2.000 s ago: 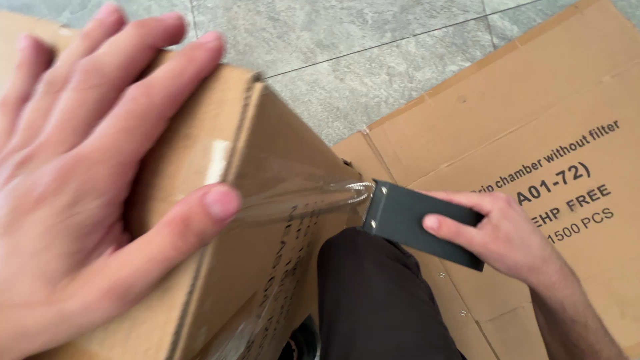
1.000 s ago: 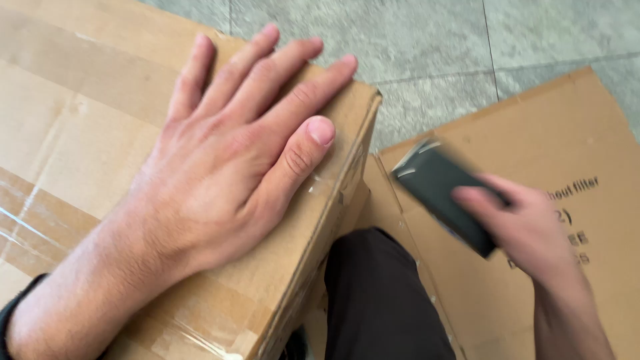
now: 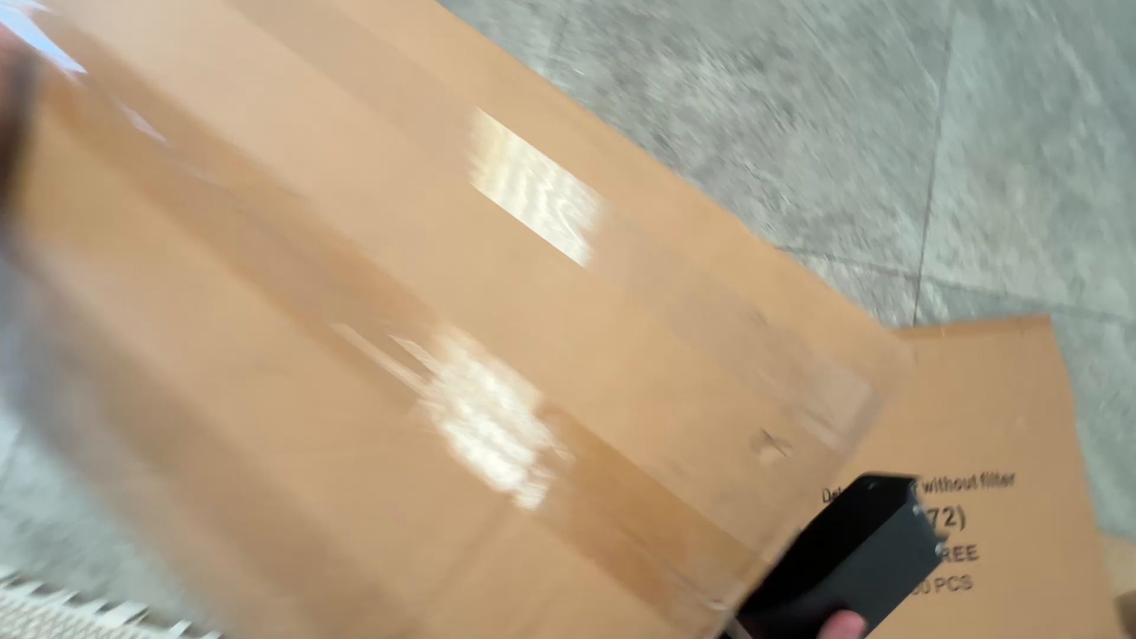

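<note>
A large cardboard box (image 3: 373,266) with bands of clear packing tape (image 3: 639,497) fills most of the head view, blurred by motion. At the far left edge a dark, blurred part of my left hand (image 3: 11,115) shows beside the box; its fingers cannot be made out. My right hand (image 3: 841,625) is at the bottom edge, with only a fingertip visible, on a black box-shaped tool (image 3: 874,550), probably a tape dispenser. That tool is by the box's lower right corner. The rest of my right hand is hidden or out of frame.
A flattened cardboard sheet (image 3: 994,399) with printed writing lies on the grey tiled floor (image 3: 799,115) at the right. A pale fringed rug or mat (image 3: 80,612) shows at the lower left corner.
My left hand, spread on the box near its right edge earlier, is now at the far left. The box has shifted or turned, and the view has moved strongly. The tape strand seen at the dispenser first is gone.
</note>
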